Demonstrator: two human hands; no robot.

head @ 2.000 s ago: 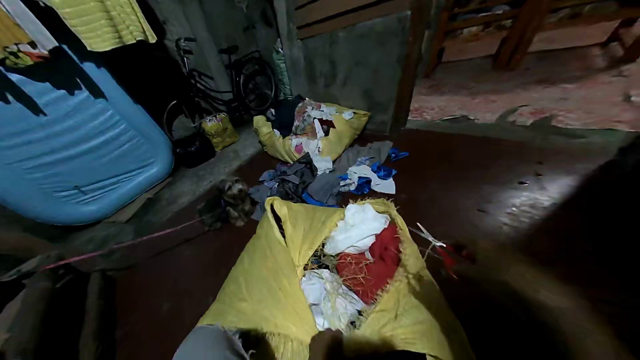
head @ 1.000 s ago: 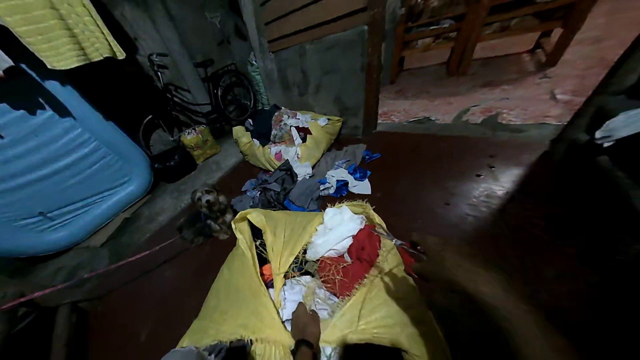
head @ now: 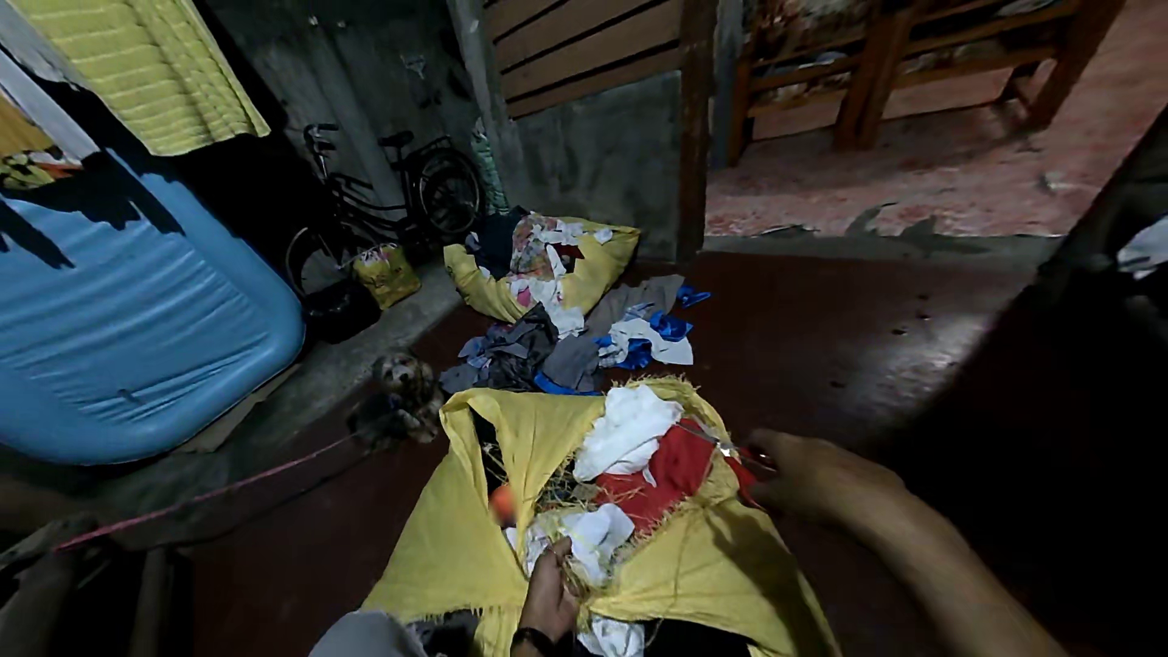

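A yellow woven sack (head: 511, 547) lies opened before me, with white cloth (head: 630, 429), red cloth (head: 671, 474) and straw-like strands showing in its opening. My left hand (head: 553, 589), a dark band at its wrist, grips a bunch of whitish cloth and strands at the near part of the opening. At the sack's right edge, my right hand (head: 794, 470) holds scissors (head: 725, 447) with red handles, their metal blades pointing left over the red cloth. Something orange (head: 503, 504) shows blurred at the left of the opening.
Grey, white and blue cloths (head: 584, 351) lie on the dark red floor beyond, beside another yellow sack (head: 598, 274) of cloth. A small dog (head: 401, 397) on a pink leash (head: 210, 497) sits left. Further off are a bicycle (head: 392, 196) and a blue inflatable (head: 137, 319).
My right hand, blurred and dark earlier, now shows plainly at the sack's right edge with the scissors. My left hand has come further into view over the opening than two seconds ago.
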